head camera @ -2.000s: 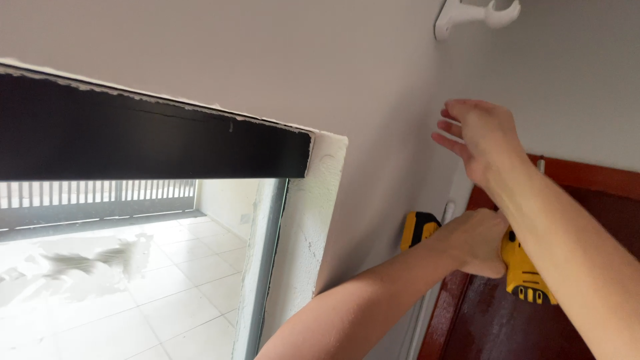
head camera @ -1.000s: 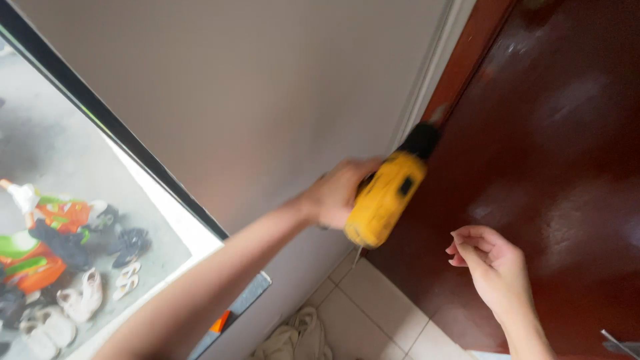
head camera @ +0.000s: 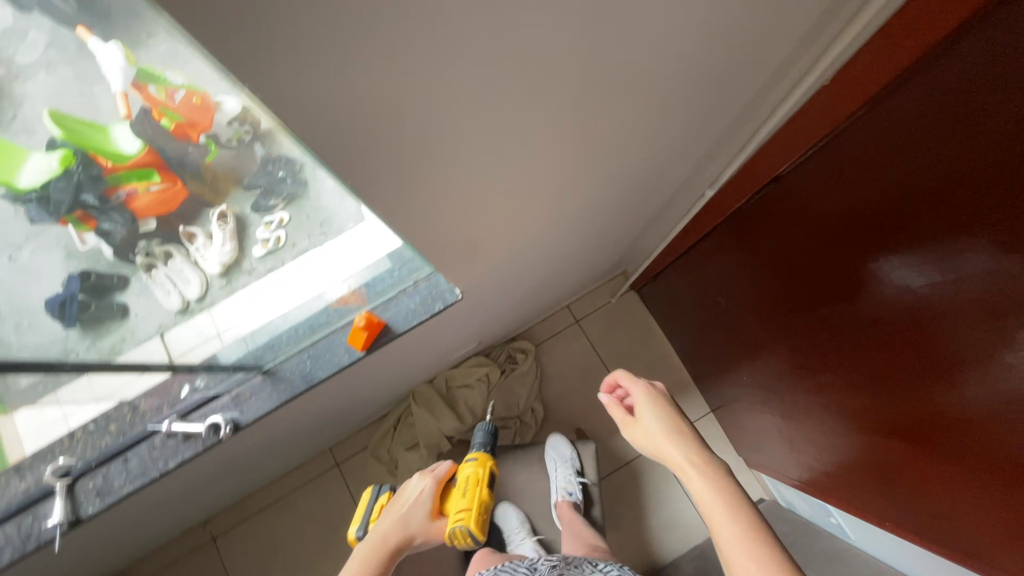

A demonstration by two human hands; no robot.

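Observation:
My left hand (head camera: 420,506) is closed around the handle of a yellow and black cordless drill (head camera: 472,496), whose bit points away from me. The drill hangs over the stool top and my white shoes. My right hand (head camera: 640,408) is held out to the right with its fingers curled, above the floor tiles; whether something small is between the fingertips cannot be told. On the dark stone window sill (head camera: 304,376) lie an orange plastic block (head camera: 366,331) and two white metal brackets, one lying sideways (head camera: 196,426) and one nearer the left corner (head camera: 60,496).
I stand on a grey padded stool (head camera: 520,472). A crumpled olive cloth (head camera: 472,392) lies on the tiled floor against the wall. At right is a dark red wooden door (head camera: 864,280). Through the window glass, shoes (head camera: 212,240) and orange and green items (head camera: 148,184) show on the ground outside.
The view has swung from the wall bracket and window top down to the sill and floor. My left hand, holding the drill throughout, has come down from beside the door frame.

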